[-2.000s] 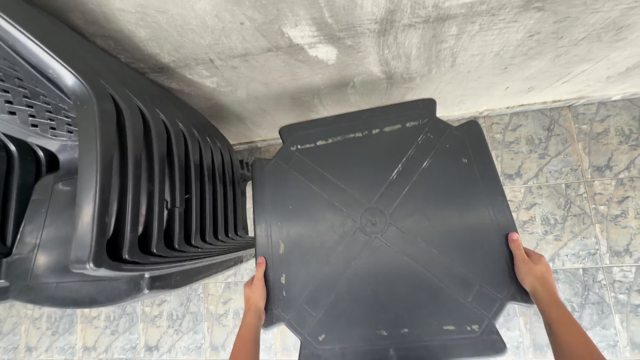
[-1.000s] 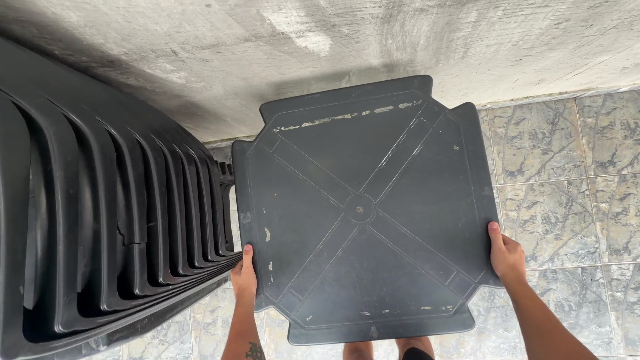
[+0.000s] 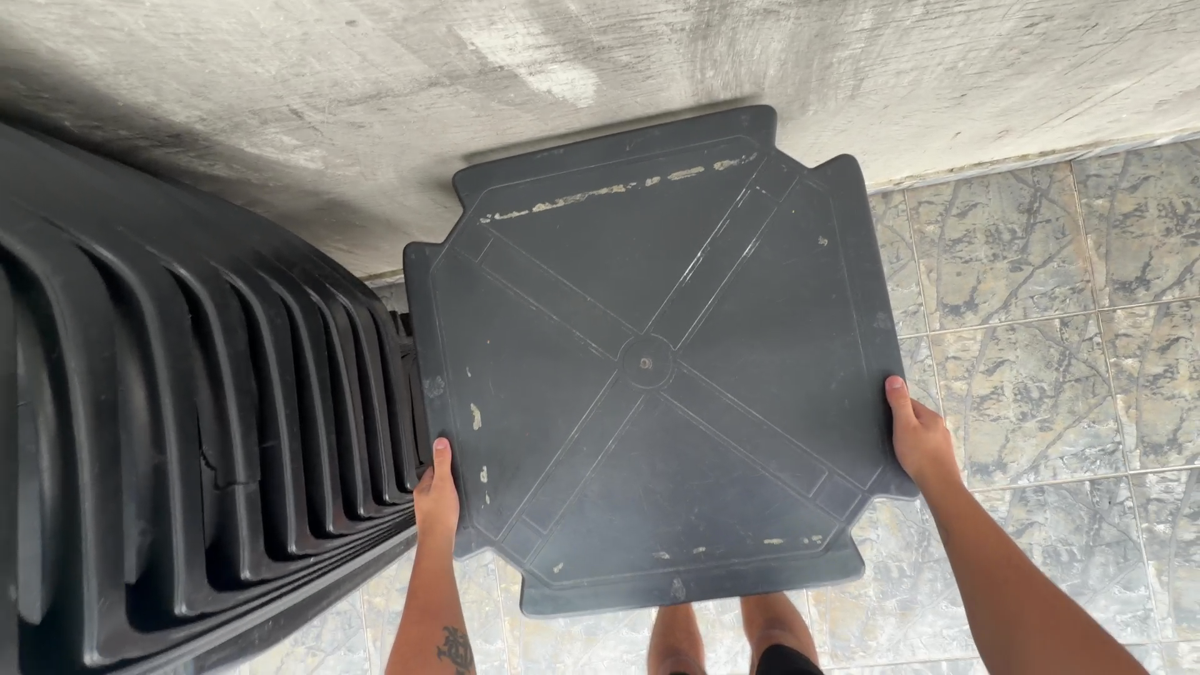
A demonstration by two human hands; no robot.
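Observation:
A dark grey plastic panel [image 3: 750, 375] with notched corners, moulded crossing bands and scuffed pale marks fills the middle of the head view. My left hand [image 3: 437, 492] grips its lower left edge, thumb on the face. On the lower right edge my right hand [image 3: 921, 433] holds it the same way, fingers hidden behind. The panel's far edge is at the wall; whether it touches cannot be told. Its underside is hidden. Close by on the left are stacked black plastic chairs [image 3: 239, 394] with slatted backs, one slat cracked.
A stained grey concrete wall [image 3: 375, 103] runs across the far side. The floor of marbled tiles [image 3: 1012, 375] shows on the right and below. My legs [image 3: 677, 637] stand just below the panel's near edge.
Both hands still hold the panel by its sides. The view has shifted since two seconds ago, and my legs, not visible then, now show below the panel.

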